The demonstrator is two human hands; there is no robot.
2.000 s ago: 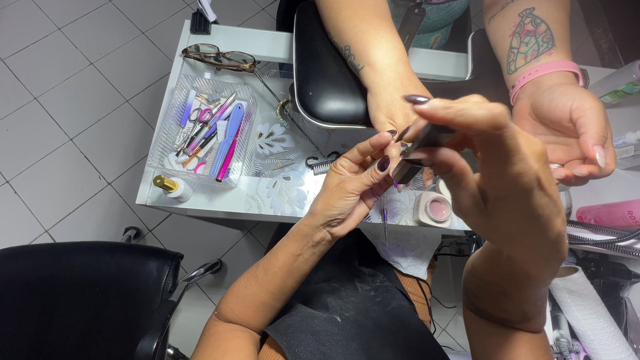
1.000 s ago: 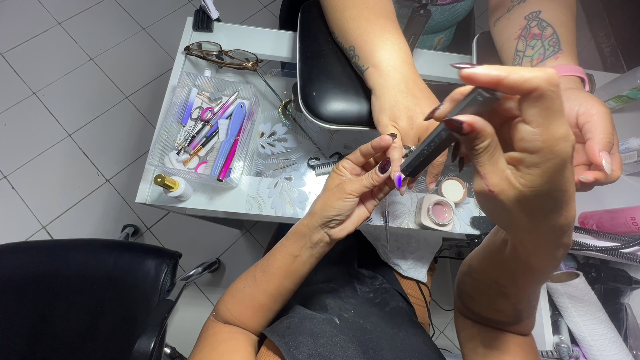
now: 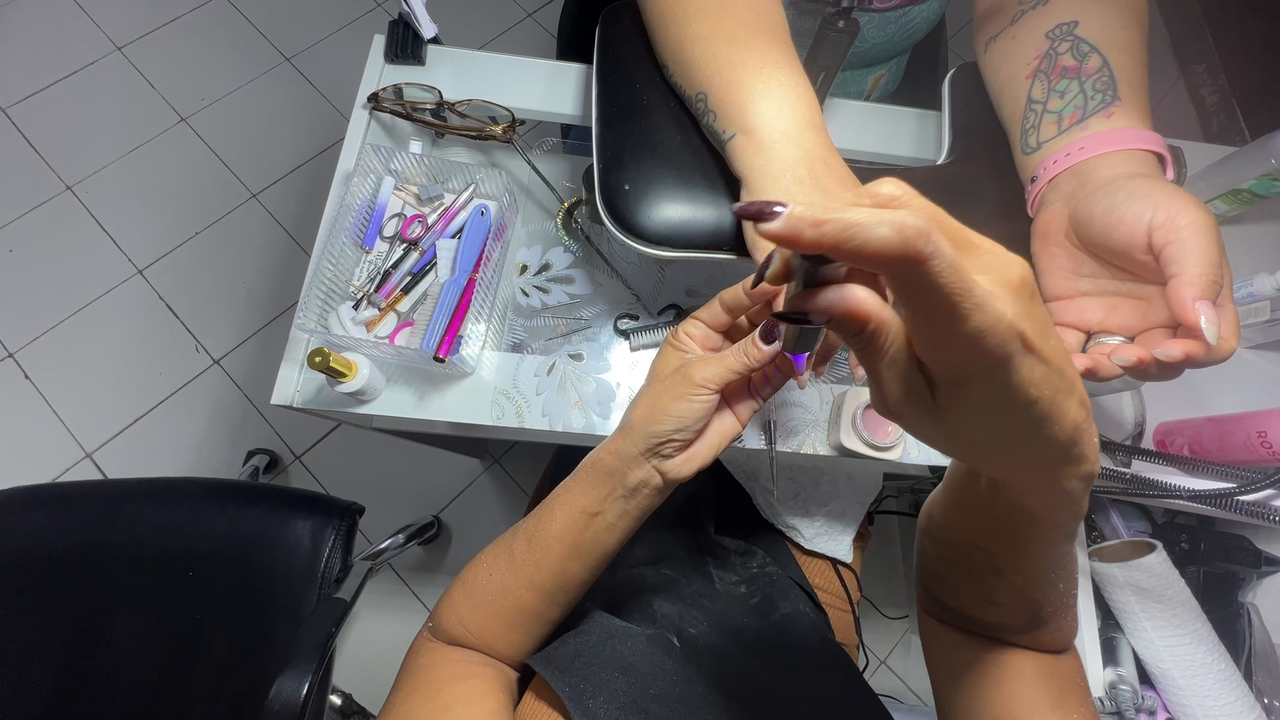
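My right hand (image 3: 940, 310) grips a small dark handheld UV lamp (image 3: 800, 335), held nearly upright. Violet light from its lower tip falls on a fingernail of the other person's hand. My left hand (image 3: 705, 375) holds that person's fingers from the left, thumb and fingertips closed around them; the grip is partly hidden behind my right hand. The other person's forearm (image 3: 755, 110) comes from the top across a black armrest cushion (image 3: 665, 140). Below my right hand stands a jar of pink product (image 3: 868, 425). A thin metal-tipped tool (image 3: 771, 450) lies at the desk's near edge.
A clear ribbed tray (image 3: 330, 285) holds scissors, brushes and files. Eyeglasses (image 3: 445, 112) and a gold-capped bottle (image 3: 345, 372) are at left. The person's other hand (image 3: 1135, 265) rests palm up at right, near a pink bottle (image 3: 1220, 437), a black coiled cord (image 3: 1190, 480) and a paper roll (image 3: 1175, 630).
Since one second ago, my right hand has moved left and brought the lamp from a slant to nearly upright. My left hand keeps its hold on the person's fingers.
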